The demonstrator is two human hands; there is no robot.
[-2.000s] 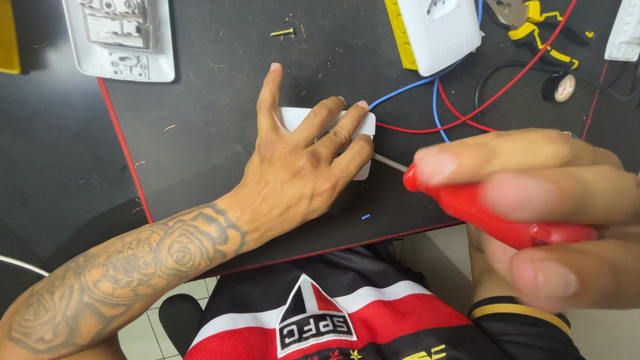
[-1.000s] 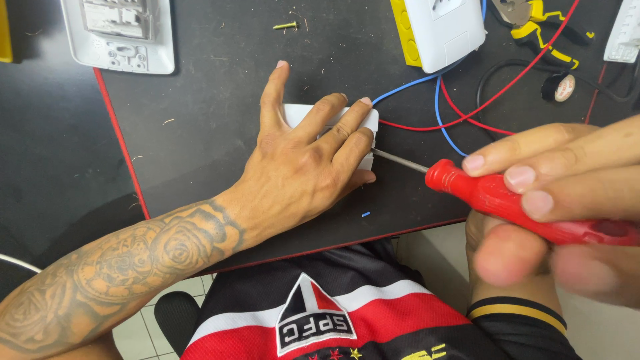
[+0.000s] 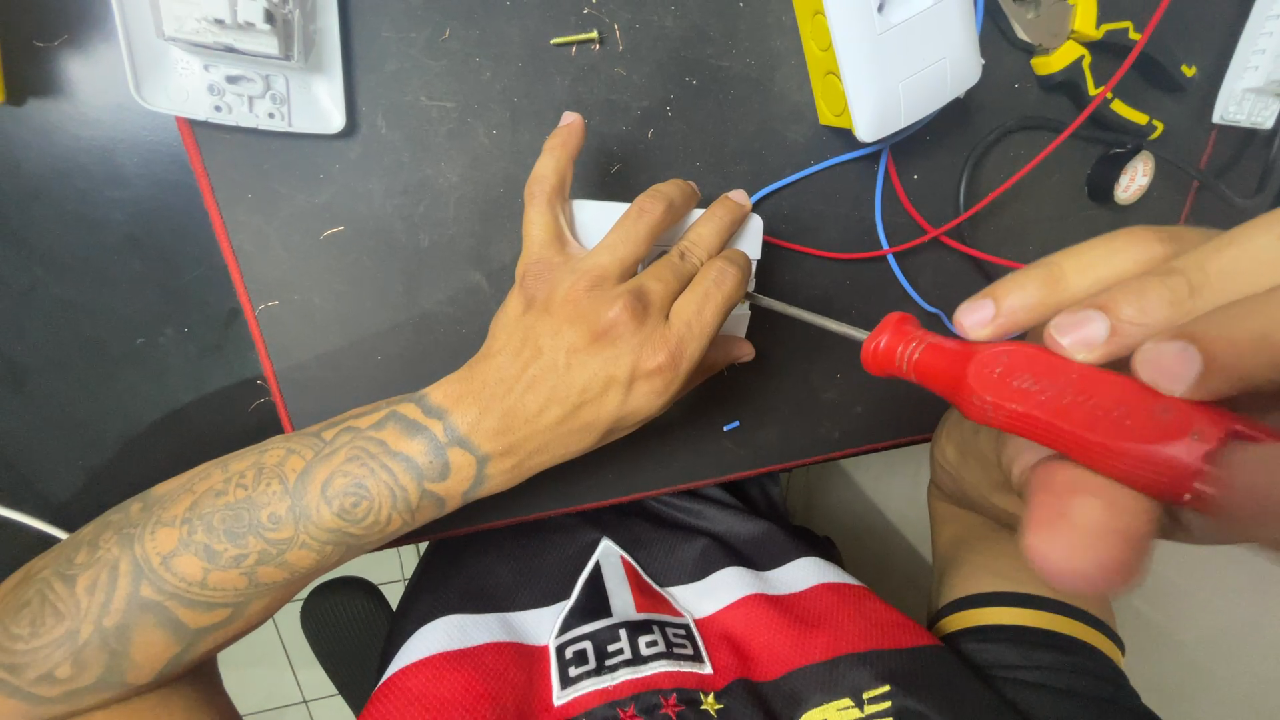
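Note:
My left hand lies over a white plastic electrical fitting, its fingers spread across the top and the thumb at the near side, gripping it against the dark mat. My right hand holds a screwdriver by its red handle. The metal shaft points left, and its tip meets the right side of the fitting, just beside my left fingers; the exact contact point is hidden. A blue wire and a red wire run to the right from the fitting's far right corner.
A yellow box with a white socket cover lies beyond the wires. Yellow-and-black pliers and black tape are at the far right. A white cover plate lies far left, a screw at the back. A blue scrap sits near the mat's edge.
The fingers of my right hand have shifted on the red handle and are more extended along it than two seconds ago. My left hand stays on the fitting.

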